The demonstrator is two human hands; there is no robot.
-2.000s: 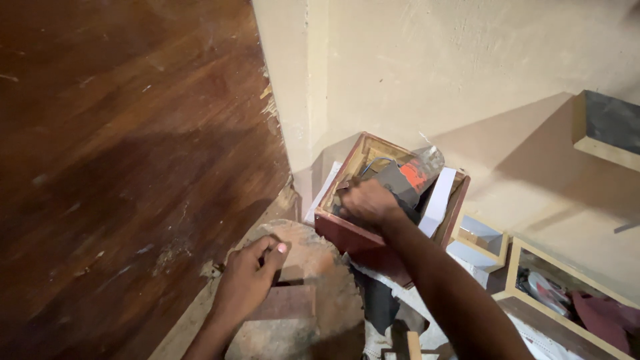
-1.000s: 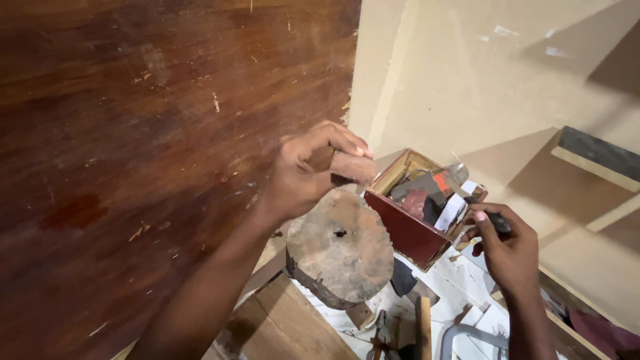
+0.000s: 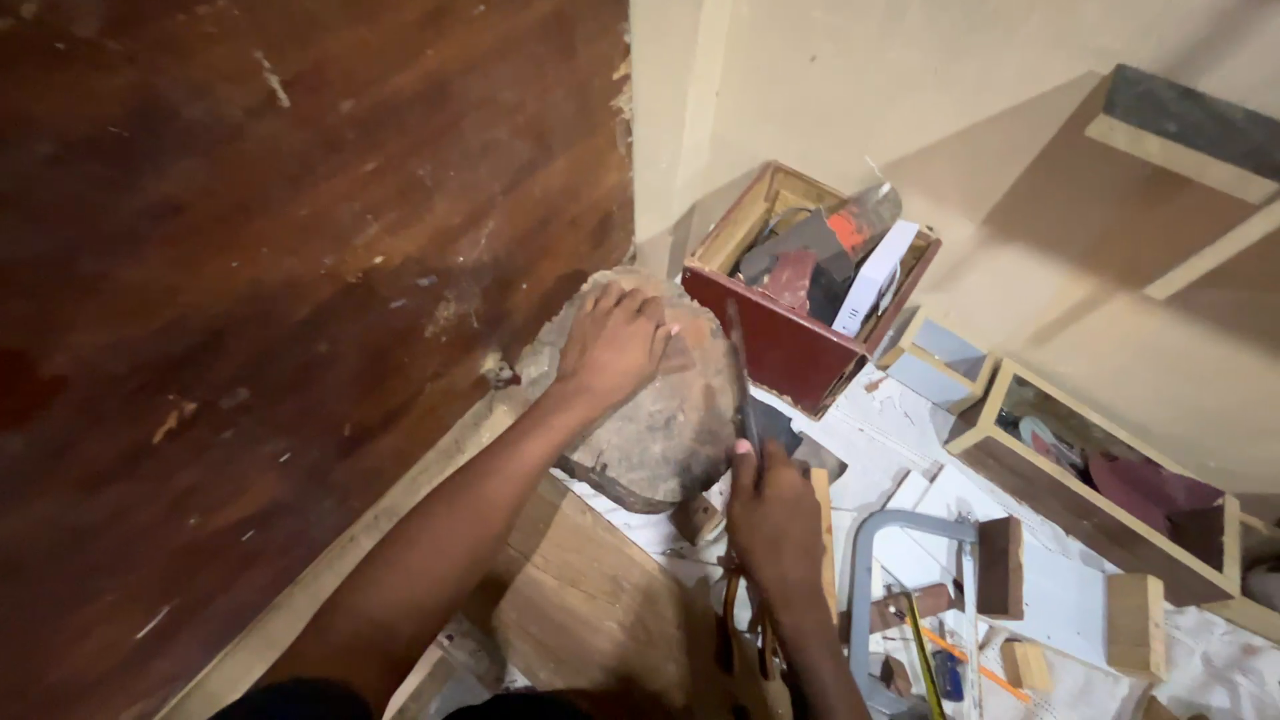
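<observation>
My left hand (image 3: 622,345) lies on top of the round wood stump (image 3: 650,440), its fingers toward the far edge; whether the small wood block is under it cannot be told. At the stump's right edge my right hand (image 3: 775,500) grips a thin, dark hand tool (image 3: 741,375), blurred and pointing away from me. Its exact kind cannot be told. The tool's far end is beside the dark red box (image 3: 775,345), which holds a grey and orange power tool (image 3: 815,240), sandpaper and a white case (image 3: 876,278).
A brown wooden panel (image 3: 300,250) rises at the left. At the right are a hacksaw (image 3: 865,590), wood blocks (image 3: 1135,625), a pencil (image 3: 975,664), a small open box (image 3: 935,360) and a long wooden tray (image 3: 1100,510). Pliers handles (image 3: 735,610) show near my right forearm.
My left hand, which held a small wood block in the air, has come down onto the stump. My right hand has moved from beside the red box to the stump's right edge.
</observation>
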